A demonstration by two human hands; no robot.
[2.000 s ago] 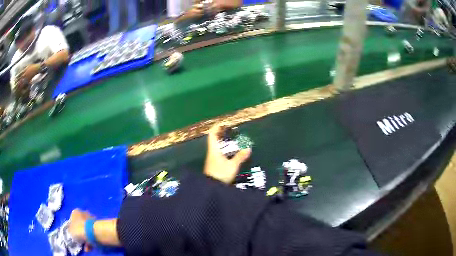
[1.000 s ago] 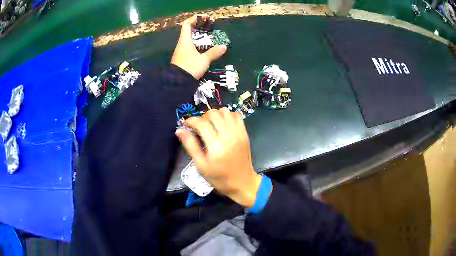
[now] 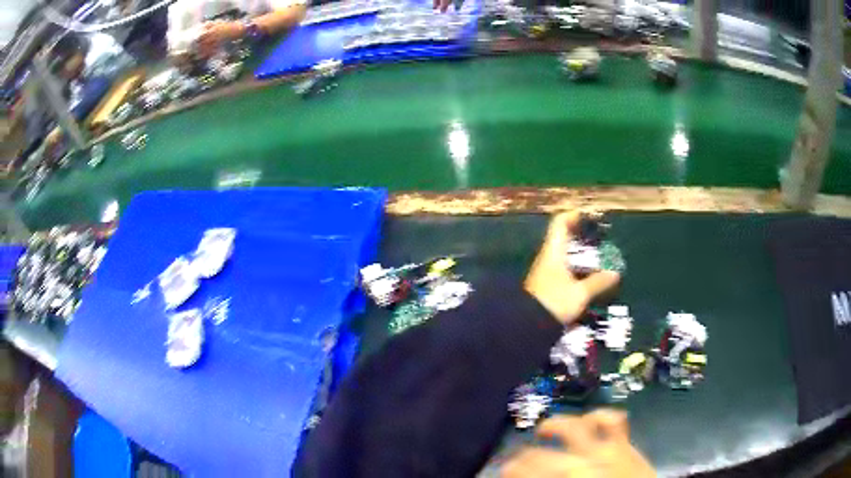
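My left hand [image 3: 567, 275] is closed around a wired unit [image 3: 586, 254] with black, white and green parts, above the dark bench near the belt rail. My right hand [image 3: 583, 450] is blurred and cut off by the bottom edge; whether it holds anything cannot be told. Just beyond it lie several wired units with white parts, such as a white part [image 3: 613, 327] and a unit with a yellow block [image 3: 684, 350]. Another wired unit [image 3: 411, 291] lies left of my left hand, partly behind my sleeve.
A blue plastic sheet [image 3: 252, 392] at left bears three pale housings [image 3: 185, 338]. A green conveyor belt [image 3: 523, 140] with a worn rail [image 3: 485, 202] runs across, carrying scattered units. A black mat [image 3: 812, 308] lies at right. Across the belt are a person's arm [image 3: 247, 30] and another blue sheet.
The view has swung up and left, showing the belt and blue sheet again. My left hand still holds the unit. My right hand sits lower in view; the white housing beneath it is no longer visible.
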